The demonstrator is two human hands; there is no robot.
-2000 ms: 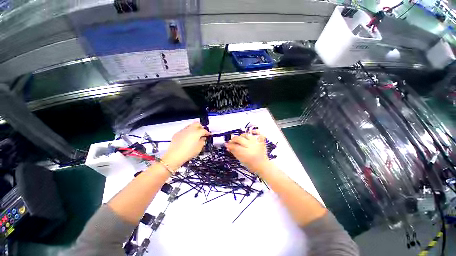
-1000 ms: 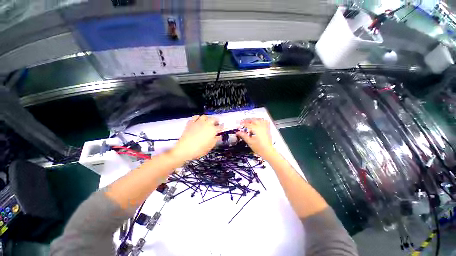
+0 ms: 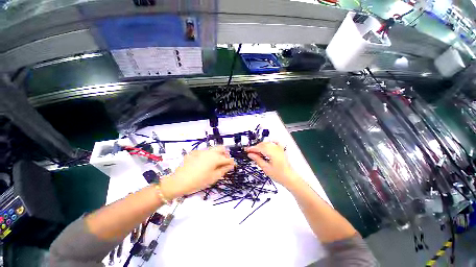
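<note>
Black cable ties (image 3: 242, 190) lie in a tangled pile on the white board (image 3: 224, 234). A black wiring harness (image 3: 177, 141) runs across the board's far part, with black blocks (image 3: 214, 122) along it. My left hand (image 3: 203, 168) is over the pile's left side, fingertips pinched together. My right hand (image 3: 270, 158) is at the pile's right side, thumb and finger close together just short of the harness. The hands are apart. Whether either holds a tie is too blurred and covered to tell.
A white box (image 3: 110, 162) with a red-handled tool (image 3: 142, 153) is at the board's far left. Silvery brackets (image 3: 166, 223) line the left side. Behind are a parts tray (image 3: 237, 101) and a black bag (image 3: 156, 104). Bagged harnesses (image 3: 391, 151) fill the right; a control box (image 3: 10, 216) is at left.
Both hands have come off the harness and moved nearer to me, over the tie pile. The harness blocks between them now show uncovered.
</note>
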